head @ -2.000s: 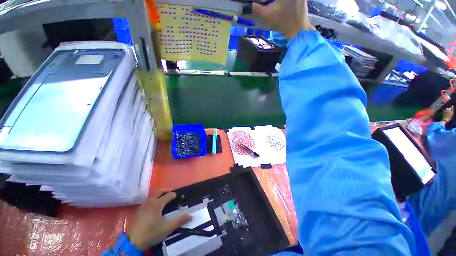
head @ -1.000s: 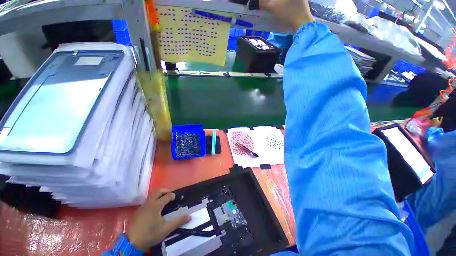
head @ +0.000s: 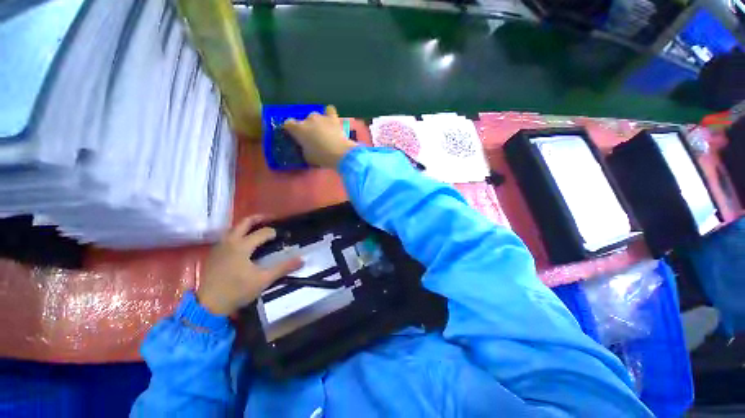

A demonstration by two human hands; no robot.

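Observation:
An opened tablet unit (head: 306, 286) with a silver-white battery and black cables lies in a black tray (head: 384, 314) in front of me. My left hand (head: 237, 273) rests on the tray's left side, fingers apart, thumb over the battery; it holds nothing that I can see. My right hand (head: 320, 139) is at the small blue parts bin (head: 272, 155), fingertips over the dark small parts inside. Whether its fingers hold a part cannot be told. My right sleeve covers the tray's right side. A thin turquoise tool (head: 346, 127) shows partly behind my right hand.
Tall stack of white sheets and covers (head: 155, 163) at left, beside a yellow post (head: 225, 65). Dot cards (head: 425, 147) lie beyond the tray. Two black trays with white panels (head: 584, 192) stand at right. A blue crate with plastic bags (head: 666, 343) is lower right. Green belt (head: 368, 73) behind.
My right hand has come down from the overhead shelf to the blue bin. The view has tilted down and shifted right, showing more trays and the crate. My left hand stays at the tray.

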